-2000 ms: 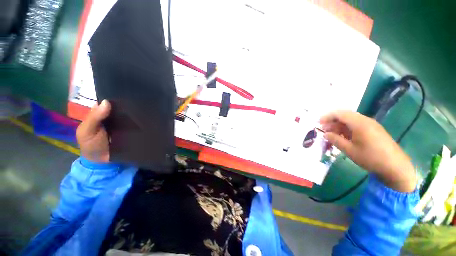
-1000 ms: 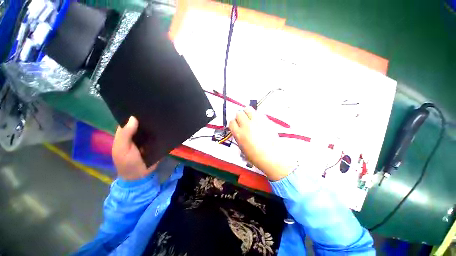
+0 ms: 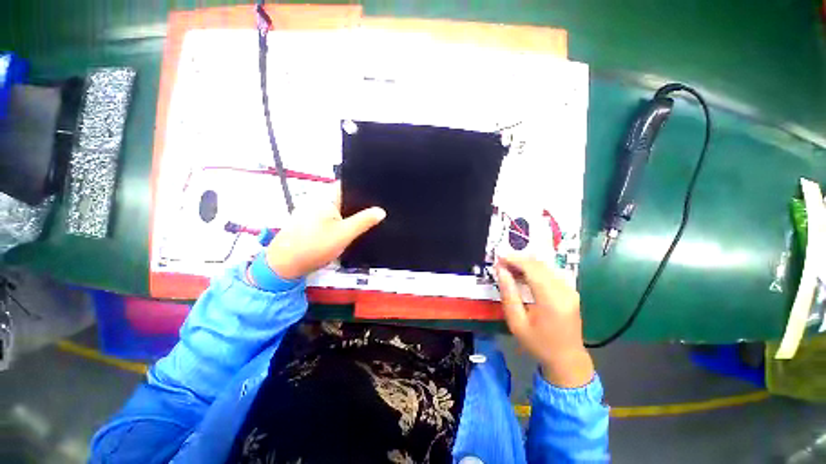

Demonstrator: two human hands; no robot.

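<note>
The black cover plate [image 3: 421, 195] lies flat over the middle of the white panel back [image 3: 380, 91], with light corner holes showing. My left hand [image 3: 317, 237] is at its left edge, thumb on top and other fingers partly hidden. My right hand [image 3: 546, 304] is at its lower right corner, fingertips by the edge; whether they pinch anything is unclear. A black sleeved cable [image 3: 270, 113] runs down the panel to my left hand. Red wires [image 3: 299, 174] run to the plate's left side, and others show on its right.
The panel rests on an orange-red pallet [image 3: 426, 308] on the green workbench [image 3: 725, 217]. An electric screwdriver [image 3: 637, 163] with a looped cord lies right of it. The silvery screw tray [image 3: 102, 149] lies left, beside stacked dark sheets [image 3: 25, 136]. Black ovals sit on both panel sides.
The black plate has gone from being held raised at the left to lying on the panel's middle. My right hand has moved from the wires to the plate's lower right corner.
</note>
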